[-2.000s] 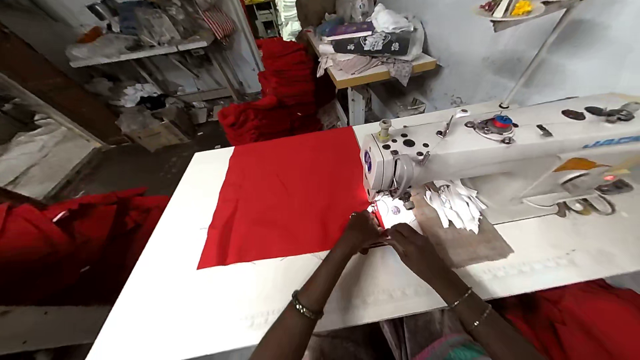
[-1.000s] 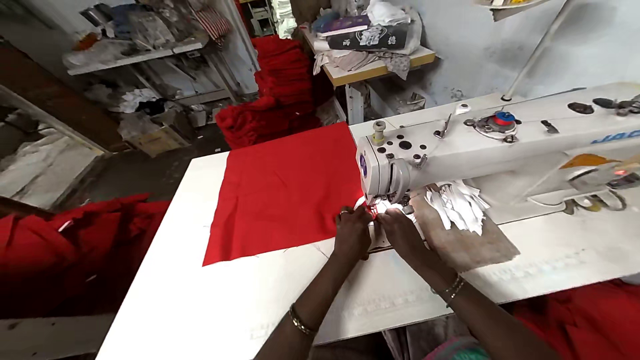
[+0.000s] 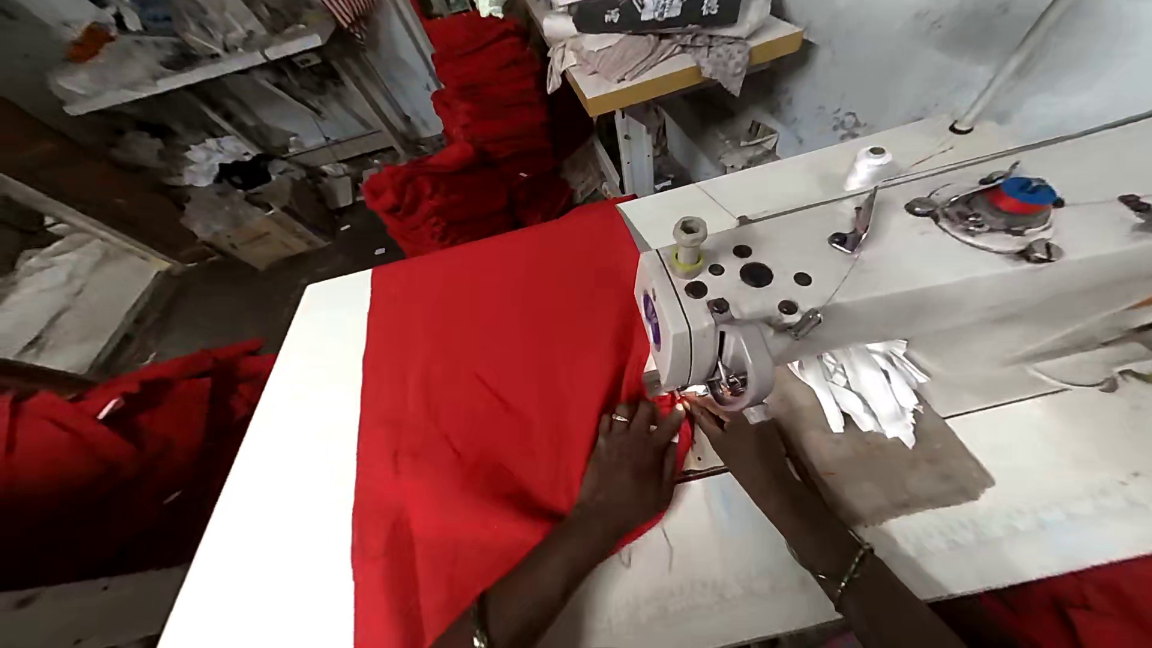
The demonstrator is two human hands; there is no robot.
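Observation:
A large red fabric panel (image 3: 495,387) lies over the left part of the white sewing table, its right edge under the head of an industrial sewing machine (image 3: 774,261). My left hand (image 3: 634,454) rests on the panel just in front of the needle area, fingers bent, pressing the cloth. On the other side of the presser foot, my right hand (image 3: 738,441) has its fingertips at the red edge, gripping or pressing it; which one is partly hidden by the machine. White fabric strips (image 3: 864,391) lie on a brown cloth piece (image 3: 873,450) right of the needle.
Stacked red fabric (image 3: 495,117) stands behind the table, and more red cloth (image 3: 117,459) lies at the left. A white thread cone (image 3: 871,169) is behind the machine arm. Farther back are a cluttered wooden table (image 3: 675,81) and a shelf (image 3: 198,76).
The red panel has moved toward me and now spreads beneath my left forearm. My left hand has gone from the panel's near corner to lying on top of it. The view is closer.

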